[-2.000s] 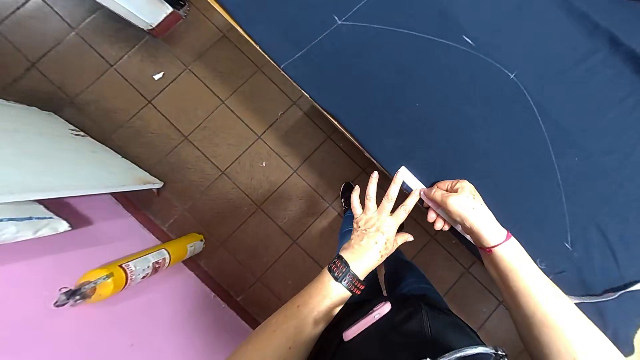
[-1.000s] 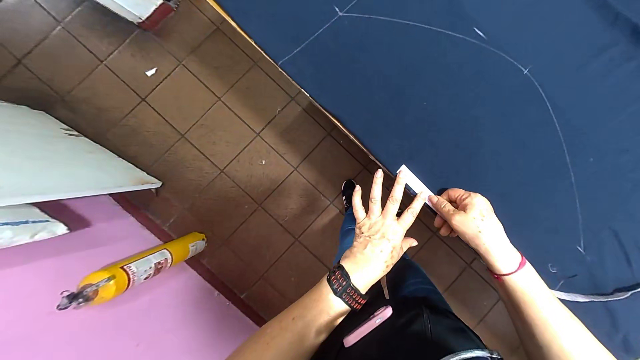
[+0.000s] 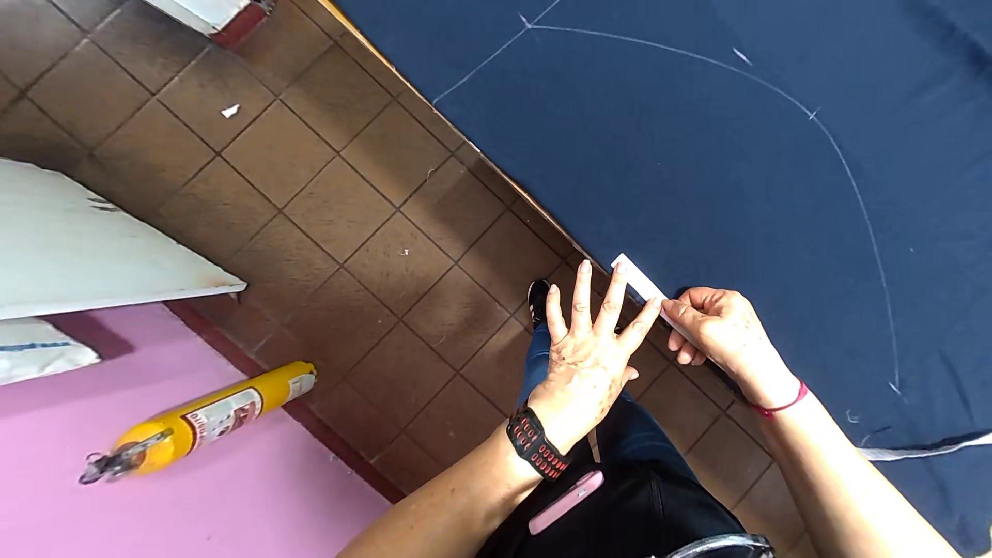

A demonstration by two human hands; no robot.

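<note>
Dark blue fabric (image 3: 697,186) lies over the table, with thin white lines drawn on it: a long curve with small cross marks and a straight line to the fabric's edge. At that near edge my right hand (image 3: 717,329) pinches a narrow white strip (image 3: 639,283), perhaps a ruler or folded paper, between thumb and fingers. My left hand (image 3: 593,349), fingers spread, has its fingertips at the strip's side; whether they press on it is unclear. A black and red band is on the left wrist, a red string bracelet on the right.
The table's wooden edge (image 3: 496,164) runs diagonally above a brown tiled floor (image 3: 372,225). A yellow fire extinguisher (image 3: 256,399) is by the pink wall at lower left, below a white panel (image 3: 93,248). A pale ribbon (image 3: 922,452) lies on the fabric at right.
</note>
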